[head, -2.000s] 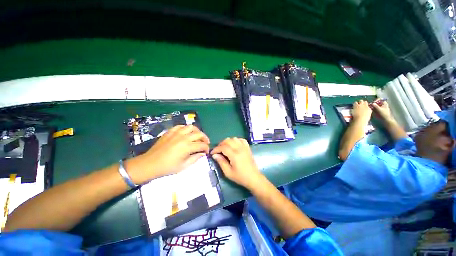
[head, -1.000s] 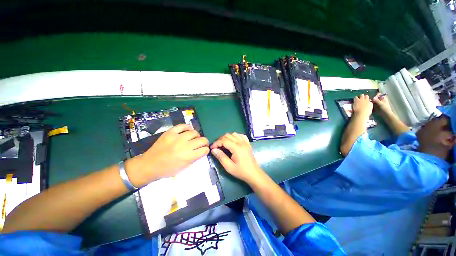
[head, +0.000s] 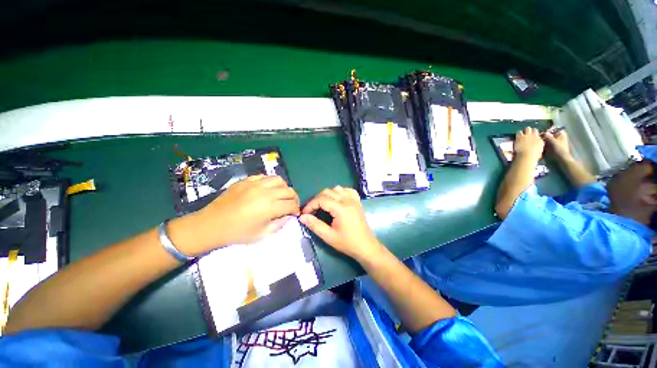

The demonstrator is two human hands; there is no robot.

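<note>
An open tablet unit (head: pixel 238 287) lies on the dark green bench in front of me, its circuit board end away from me and its white area and black tape patch nearer. My left hand (head: pixel 261 208) rests across its middle, fingertips at the right edge. My right hand (head: pixel 340 219) is beside that edge, thumb and forefinger pinched together and meeting the left fingertips. Whatever is between the fingertips is too small to tell. The left hand and forearm hide the middle of the unit.
Another open unit (head: pixel 36 237) lies at the left, near thin black pieces (head: pixel 32 165). Two stacks of tablet units (head: pixel 392 154) stand right of centre against the white strip (head: pixel 252 115). A neighbouring worker (head: pixel 555 244) in blue sits at the right, by white sheets (head: pixel 594 136).
Both hands keep nearly the same pose at the unit's right edge, with small fingertip shifts. The view has shifted slightly, and the mark on the green belt now appears further right.
</note>
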